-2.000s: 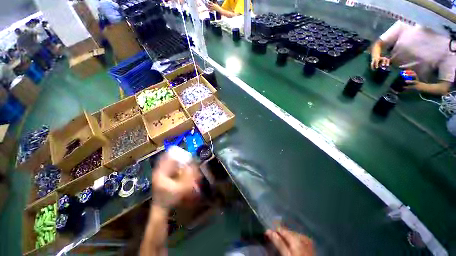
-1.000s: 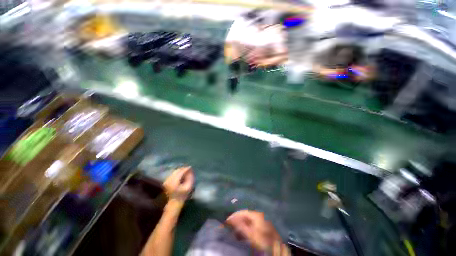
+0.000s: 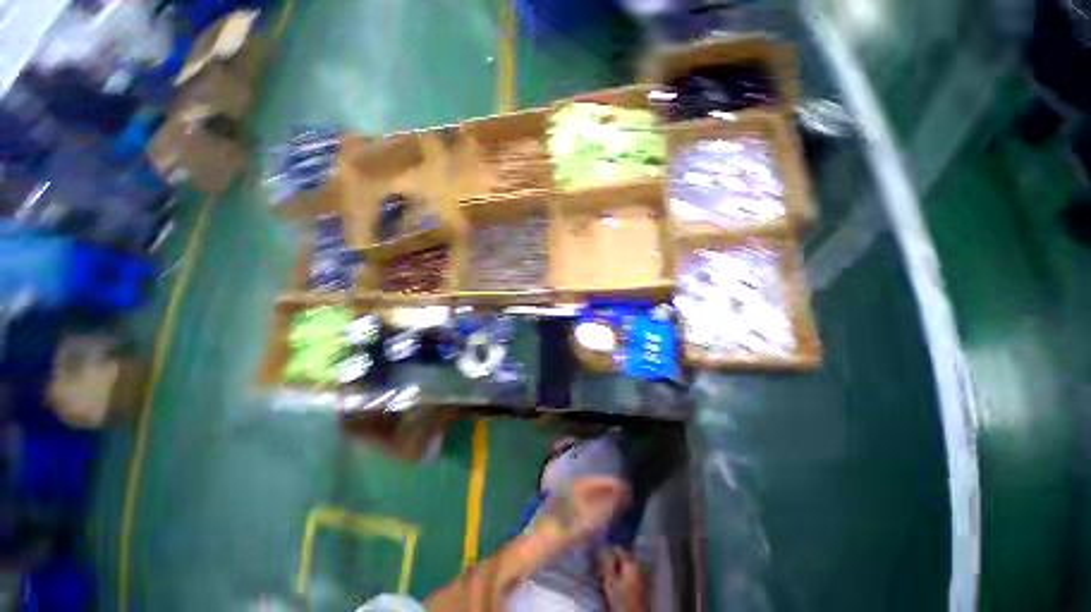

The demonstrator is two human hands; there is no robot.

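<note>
My left hand (image 3: 589, 505) is at the lower middle, over my lap, blurred; I cannot tell whether it holds anything. My right hand (image 3: 622, 581) is just below and right of it, cut off by the lower edge and blurred. In front of them is a dark bench strip (image 3: 622, 395) with a blue item (image 3: 650, 343), a round whitish piece (image 3: 595, 336) and a silver ring-shaped part (image 3: 481, 356). Black and silver round parts (image 3: 359, 347) lie at its left end.
Open cardboard bins stand beyond the strip, with bright green pieces (image 3: 607, 146), silvery pieces (image 3: 732, 299), dark red pieces (image 3: 415, 269) and black pieces (image 3: 721, 92). A white edge strip (image 3: 939, 347) runs along the right. Green floor with yellow lines (image 3: 476, 490) shows at left.
The view has swung left to the bins, away from the conveyor and the other workers. Both hands now show close together, low in the middle.
</note>
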